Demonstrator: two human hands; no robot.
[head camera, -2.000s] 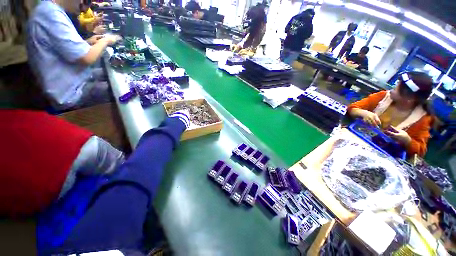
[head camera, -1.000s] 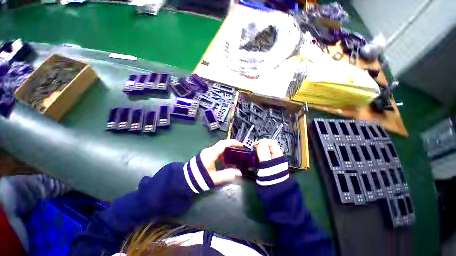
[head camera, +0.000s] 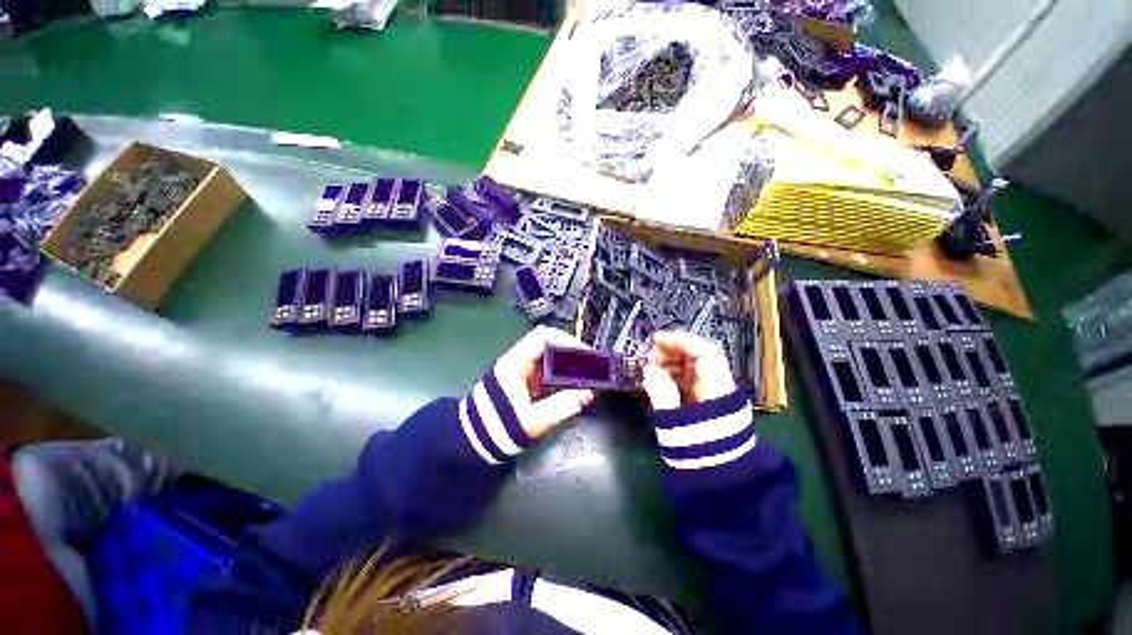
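My left hand (head camera: 536, 387) holds the left end of a dark purple screen unit (head camera: 581, 365) above the bench, its glossy window facing up. My right hand (head camera: 684, 368) has its fingers at the unit's other end, where small light buttons show; whether a separate frame is there I cannot tell. The bezel box (head camera: 772, 335), heaped with grey front frames, stands just beyond my hands. Screen units (head camera: 344, 298) lie in two short rows at the left. Loose grey bezels (head camera: 554, 243) lie beside the box.
A black tray (head camera: 912, 546) with rows of framed units is at right. A small parts box (head camera: 199, 236) stands at left, near purple-wrapped parts (head camera: 19, 230). Beyond are a plastic bag (head camera: 596, 112) and a yellow-edged stack (head camera: 844, 199). A faint clear film (head camera: 559, 457) lies near my left cuff.
The view has swung from the hall down to the bench. Since one second ago, the unit is turned with its window and button end showing, and my right fingers have moved to its right end.
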